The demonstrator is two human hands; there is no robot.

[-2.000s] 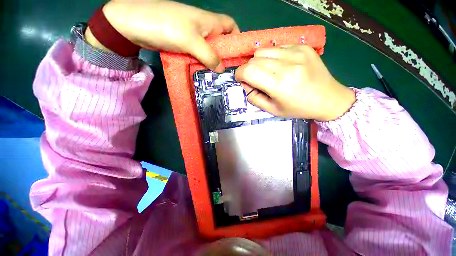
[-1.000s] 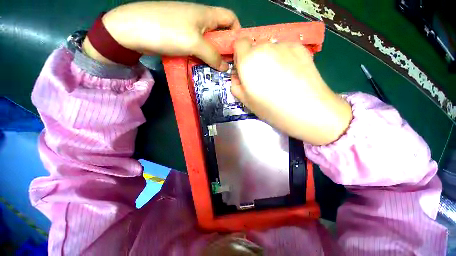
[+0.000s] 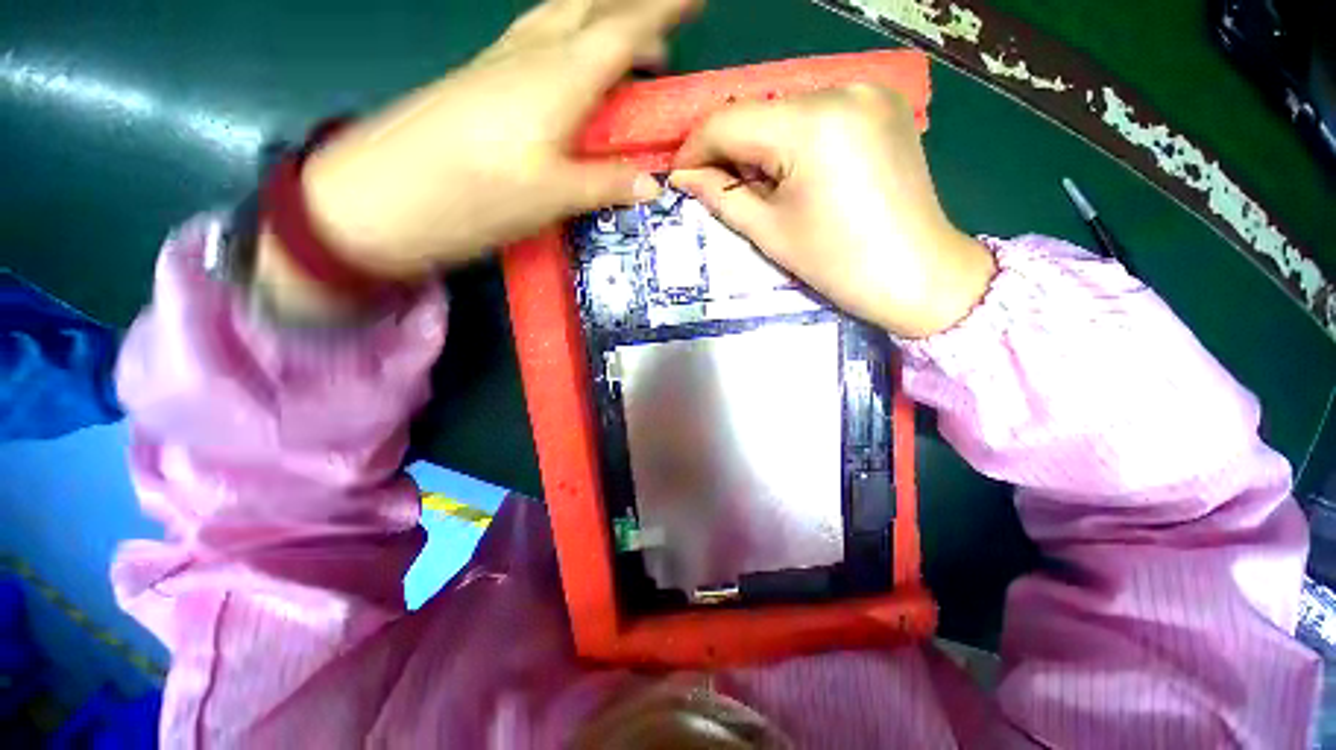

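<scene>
The opened tablet (image 3: 865, 440) lies in the orange-red foam holder (image 3: 550, 425), with the silver battery (image 3: 733, 454) toward me and the mainboard (image 3: 630, 271) at the far end. My right hand (image 3: 843, 205) is over the mainboard's upper right, thumb and forefinger pinched at its top edge. A thin dark line shows between these fingers; I cannot tell what it is. My left hand (image 3: 469, 147) is blurred, fingers spread, over the holder's upper left corner, its thumb tip near the right fingertips. It shows nothing held.
A black pen-like tool (image 3: 1089, 220) lies on the dark green bench (image 3: 1011, 161) to the right. A worn, chipped bench edge (image 3: 1158, 139) curves across the upper right. Dark objects show in the top right corner. Blue floor with yellow tape is at lower left.
My left hand has lifted off the holder's top edge and its fingers have opened. My right hand has turned and shifted slightly, uncovering more of the mainboard. The holder has shifted slightly.
</scene>
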